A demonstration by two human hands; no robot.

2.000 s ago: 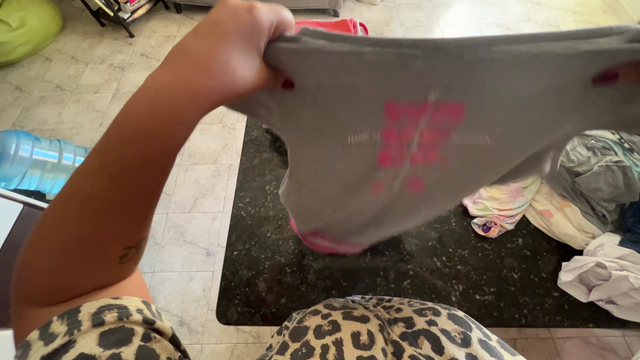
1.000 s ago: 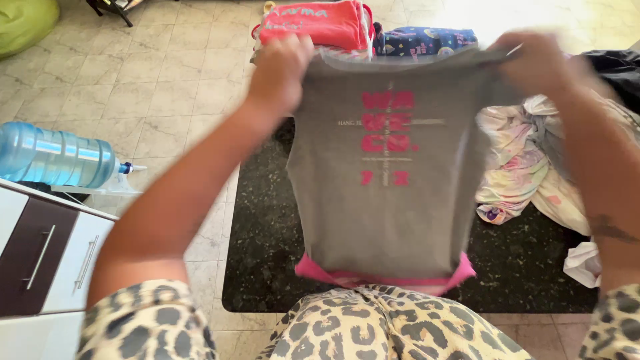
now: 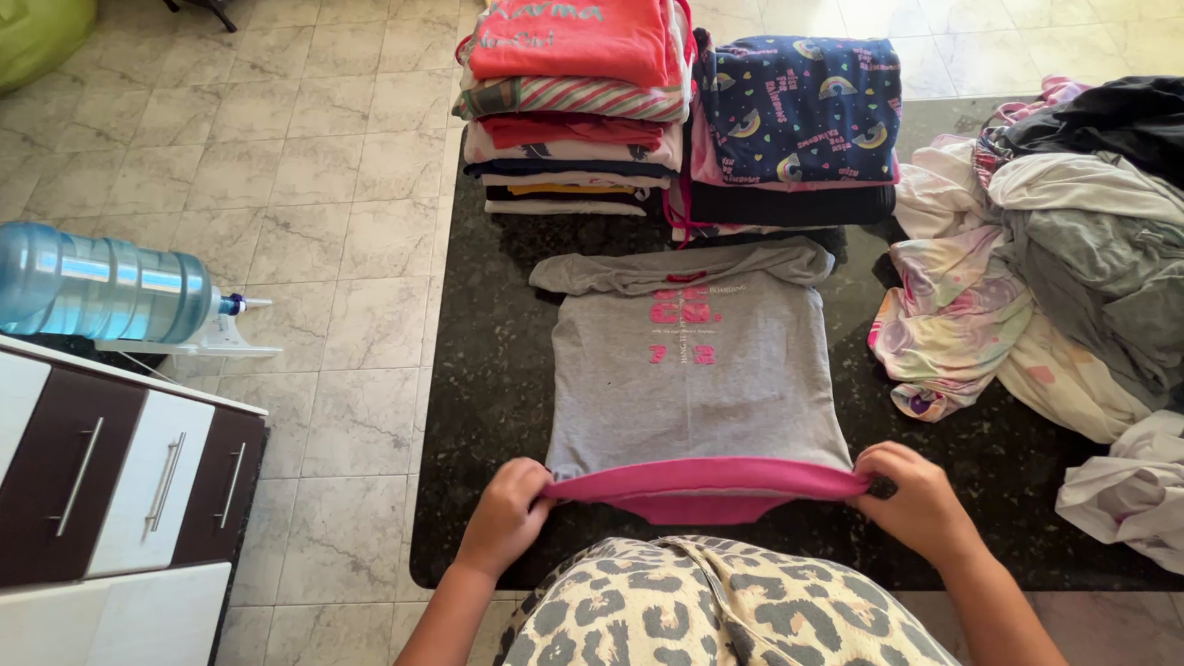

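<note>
A grey T-shirt (image 3: pixel 620 398) with pink print and a pink hem lies spread on the black granite countertop (image 3: pixel 481 388), its collar end away from me. My left hand (image 3: pixel 507 511) pinches the left corner of the hem, and my right hand (image 3: pixel 911 495) pinches the right corner. Between them the pink band is stretched, with its edge near my leopard-print clothing (image 3: pixel 731 606). Part of the print is hidden where the shirt's upper end is bunched over.
Beyond the shirt stand a stack of folded clothes (image 3: pixel 573 102) and a second stack topped by a navy rainbow-print garment (image 3: pixel 800 111). Loose, crumpled clothes (image 3: pixel 1082 268) lie at the right. A blue water jug (image 3: pixel 111 282) and drawers (image 3: pixel 157 472) are on the left.
The shirt was held up in the air by its shoulder end; now it lies on the countertop. My hands have moved from that end to the pink hem, nearer to me.
</note>
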